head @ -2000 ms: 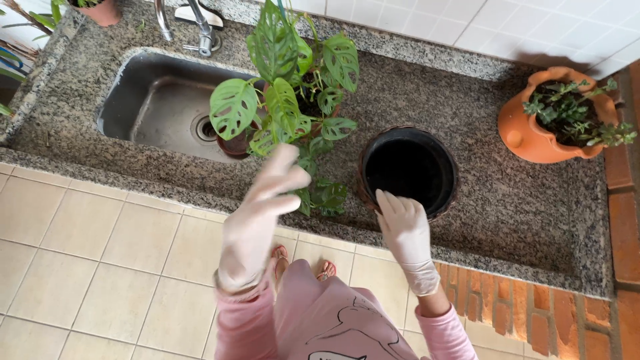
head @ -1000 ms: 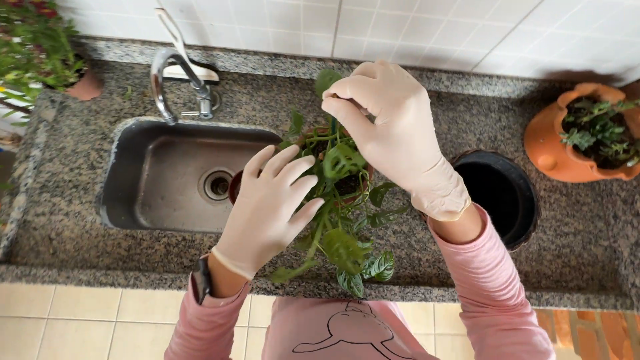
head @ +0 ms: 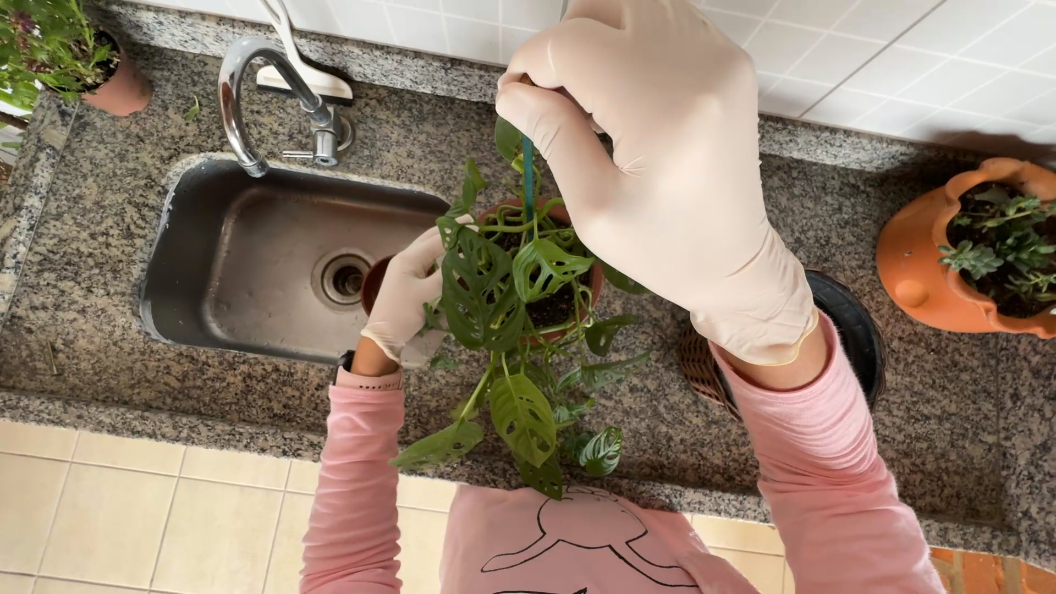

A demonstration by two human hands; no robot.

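Observation:
A potted Monstera adansonii (head: pixel 521 417) with holed leaves stands on the granite counter, to the right of the sink; its brown plastic pot (head: pixel 596 289) shows between trailing vines. My right hand (head: pixel 652 157), in a pale latex glove, is raised over it, fingers closed around the upper part of a thin teal rod (head: pixel 529 177) that runs down to the pot. My gloved left hand (head: pixel 408 289) is at the pot's left side, its fingertips partly behind leaves, so its grip is hidden. Beside it is the rim of a small reddish-brown container (head: pixel 375 280), mostly covered.
A steel sink (head: pixel 272 256) with a chrome faucet (head: pixel 239 107) is at left, a white squeegee (head: pixel 309 81) behind. Under my right forearm stands a black pot (head: pixel 854 330) in a wicker basket (head: pixel 705 363). A terracotta planter (head: pixel 916 256) is far right, another potted plant (head: pixel 120 87) upper left.
My right hand was at the black pot two seconds ago and is now over the plant. My left hand, spread over the leaves a second ago, is now at the pot's left side.

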